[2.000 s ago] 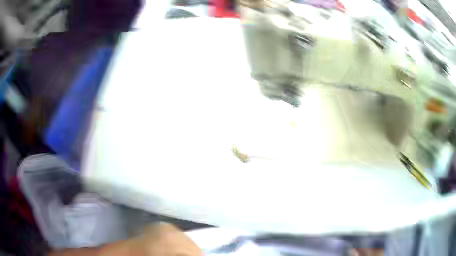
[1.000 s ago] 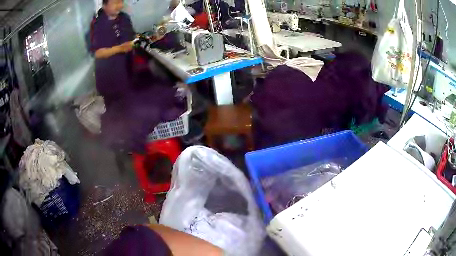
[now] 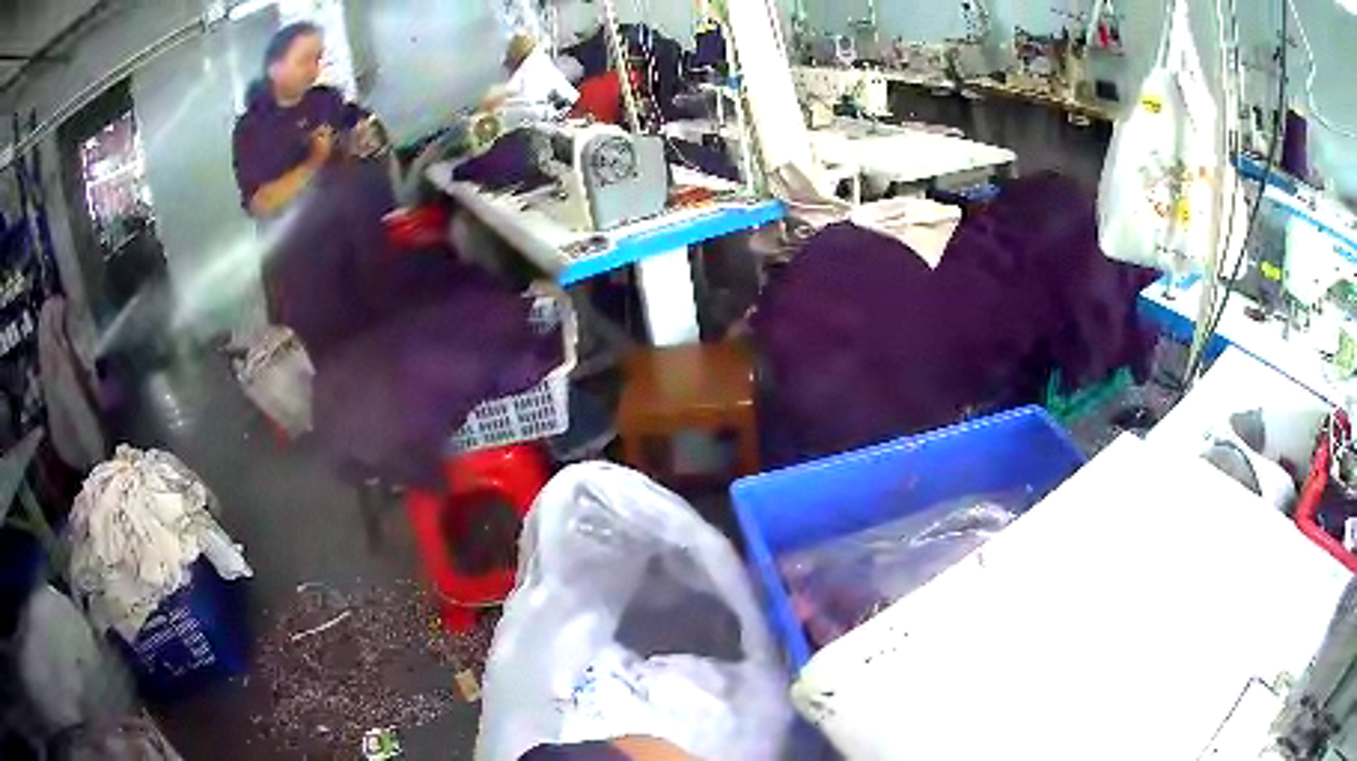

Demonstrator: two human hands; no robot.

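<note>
A large cloudy clear plastic bag [image 3: 539,632] stands open at the bottom centre, with white cloth pieces [image 3: 655,696] inside. A dark sleeve and a small strip of bare skin show at the bottom edge, in front of the bag. Neither my left hand nor my right hand shows.
A blue plastic bin [image 3: 915,458] with plastic-wrapped goods stands right of the bag, beside the white table [image 3: 1101,610]. A red stool [image 3: 484,528] and wooden stool [image 3: 688,394] stand behind the bag. Dark purple cloth heaps [image 3: 893,350] lie beyond. A person [image 3: 305,134] stands at the back left.
The view has swung left from the sewing machine table to the bag and floor. Since one second ago, my bare arm has sunk mostly below the bottom edge, and the other person's hands are nearer their chest.
</note>
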